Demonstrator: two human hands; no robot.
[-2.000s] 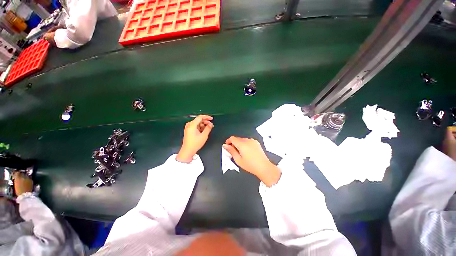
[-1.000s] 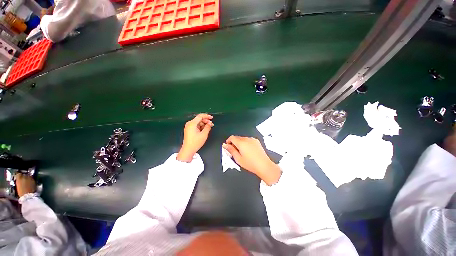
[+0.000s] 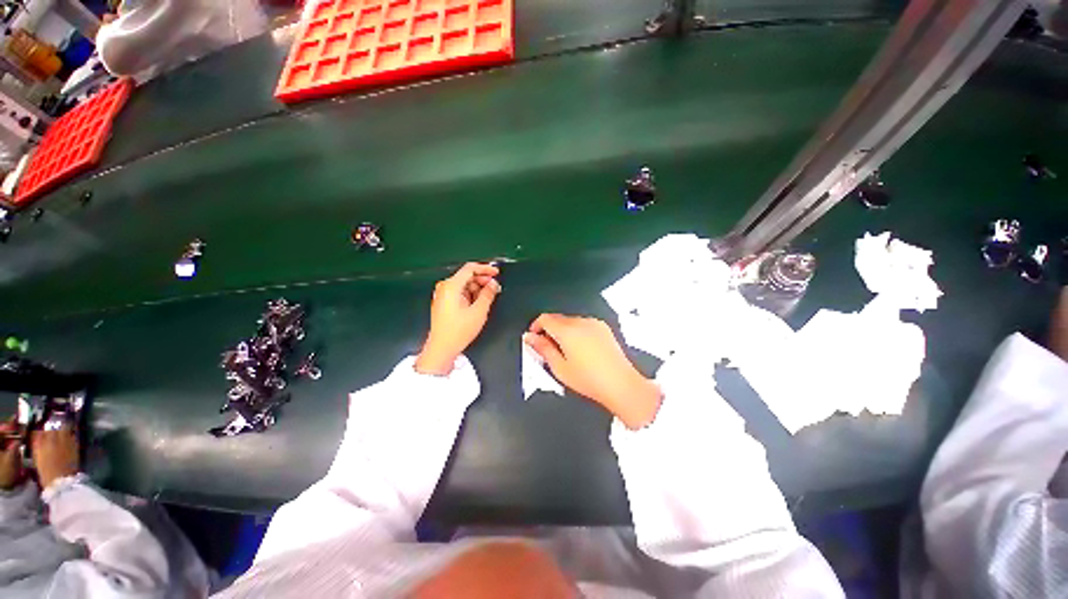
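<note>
My left hand point(image 3: 460, 314) is over the green work surface with its fingers curled together. Whether it holds something small is too unclear to tell. My right hand point(image 3: 589, 360) is beside it and pinches a small white wipe point(image 3: 538, 373) that hangs from the fingertips. A pile of dark, shiny metal pieces point(image 3: 265, 367) lies left of my left hand. Flat white wipes point(image 3: 861, 363) are spread to the right of my right hand, with a crumpled white wipe point(image 3: 896, 272) behind them.
Single metal pieces point(image 3: 639, 188) lie spaced along the belt. A slanting metal post point(image 3: 867, 129) stands at right, with a small shiny-topped clear bottle point(image 3: 782, 275) at its foot. A red tray point(image 3: 404, 45) is on the far side. Other workers' sleeves point(image 3: 995, 445) show at both sides.
The single pieces on the belt have moved to the right, and another has come out past the post. My hands have hardly moved. The far worker's arm has drawn back.
</note>
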